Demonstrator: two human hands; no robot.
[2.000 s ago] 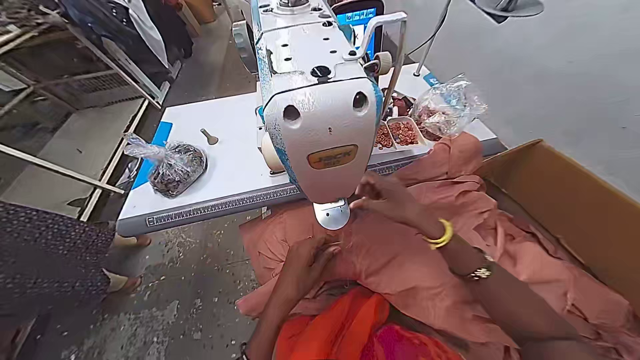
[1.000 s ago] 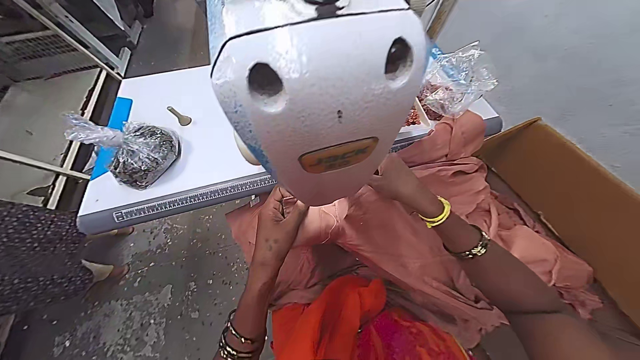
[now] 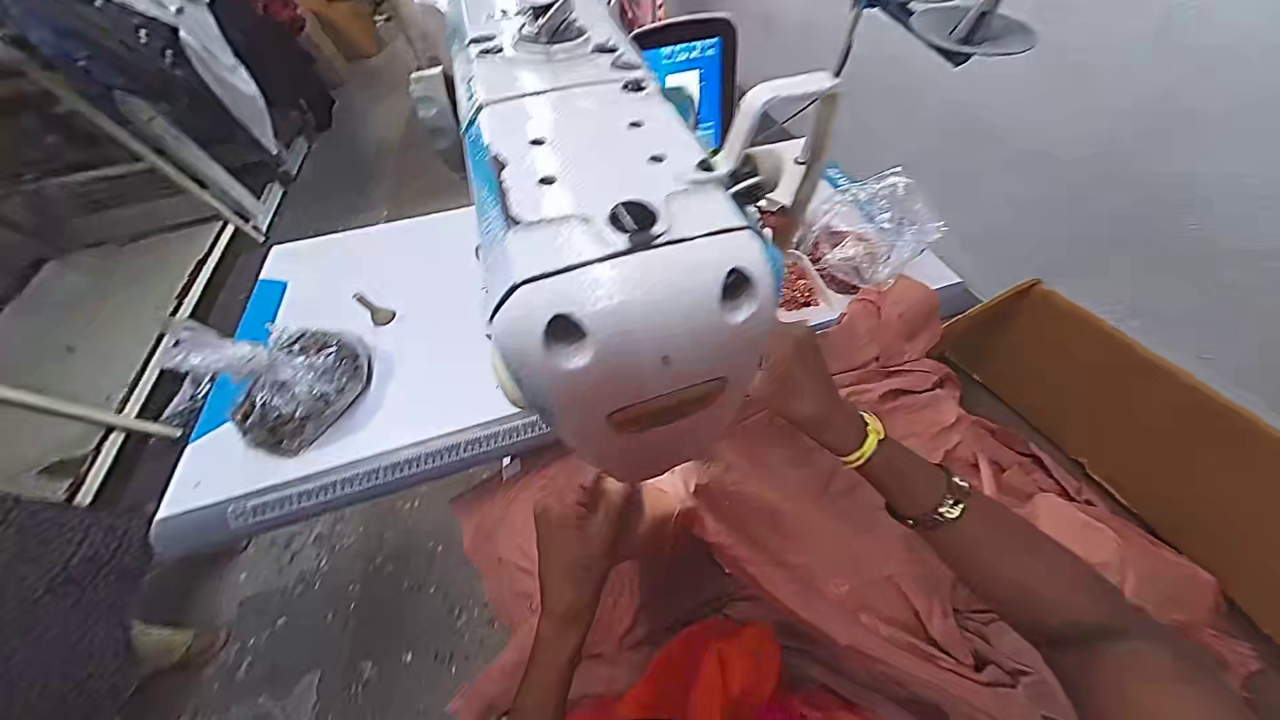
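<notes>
The white head of a Jack industrial sewing machine (image 3: 640, 340) fills the middle of the view and hides its needle area. Salmon-pink fabric (image 3: 820, 520) drapes from under it over my lap and off to the right. My left hand (image 3: 585, 535) pinches the fabric just below the machine head, fingertips partly hidden. On the right side of the head, my right hand (image 3: 800, 385) is against the same fabric, wearing a yellow bangle (image 3: 866, 440); its fingers are mostly behind the machine.
On the white machine table (image 3: 430, 370) at left lie a tied plastic bag of small dark pieces (image 3: 305, 390) and a small metal piece (image 3: 376, 309). A tray of reddish bits (image 3: 798, 288) and a clear plastic bag (image 3: 870, 230) stand at right, near a cardboard box (image 3: 1120, 420). A person's foot (image 3: 165, 645) is at lower left.
The view has shifted strongly between frames, nearing the machine head and drawing back. Both hands stay at the fabric beside the machine head.
</notes>
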